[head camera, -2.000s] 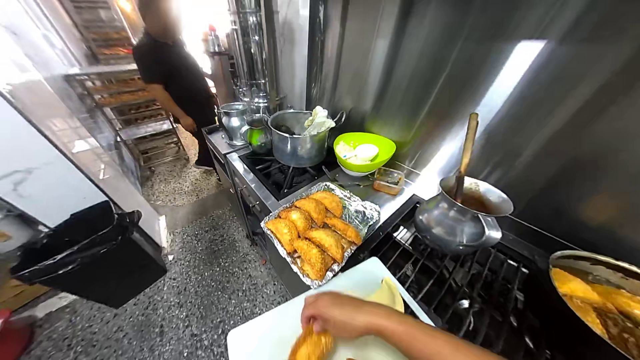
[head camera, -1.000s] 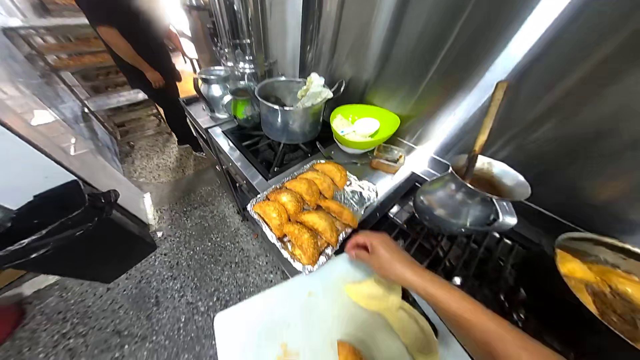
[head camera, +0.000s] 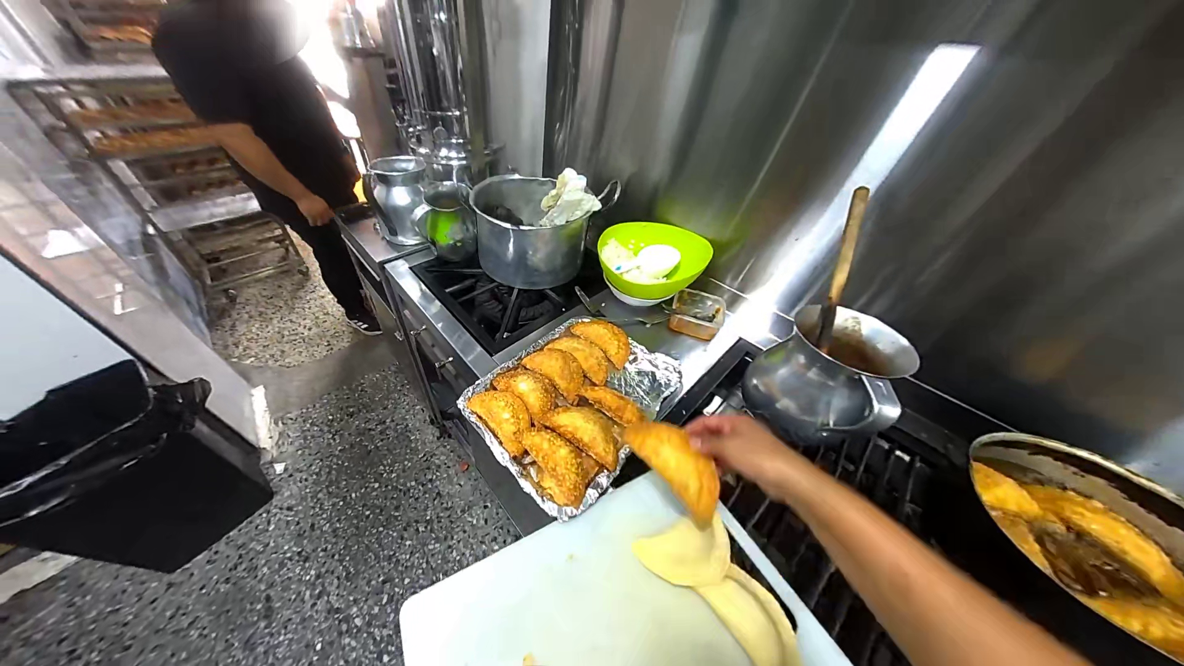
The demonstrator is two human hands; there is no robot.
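My right hand [head camera: 747, 451] grips a golden fried turnover [head camera: 680, 467] by its edge, above the far right corner of a white cutting board [head camera: 536, 592]. Pale uncooked turnovers [head camera: 684, 552] lie on the board's right side, just below the held one. Beyond the board, a foil-lined tray [head camera: 652, 377] holds several browned turnovers [head camera: 555, 372] in rows. At the right edge, more turnovers [head camera: 1101, 532] sit in oil in a wide pan [head camera: 994, 446]. My left hand is out of view.
A metal pot with a wooden-handled utensil [head camera: 805, 388] stands on the stove grate. Farther back are a large pot [head camera: 532, 245], a lime-green bowl [head camera: 689, 250] and a small glass container [head camera: 696, 314]. A black bin [head camera: 139, 472] is at left; a person [head camera: 268, 120] stands beyond the counter.
Two seconds ago my right hand held a fried turnover over the board; one second ago it was without one beside the tray. Now it holds a fried turnover near the tray's right corner.
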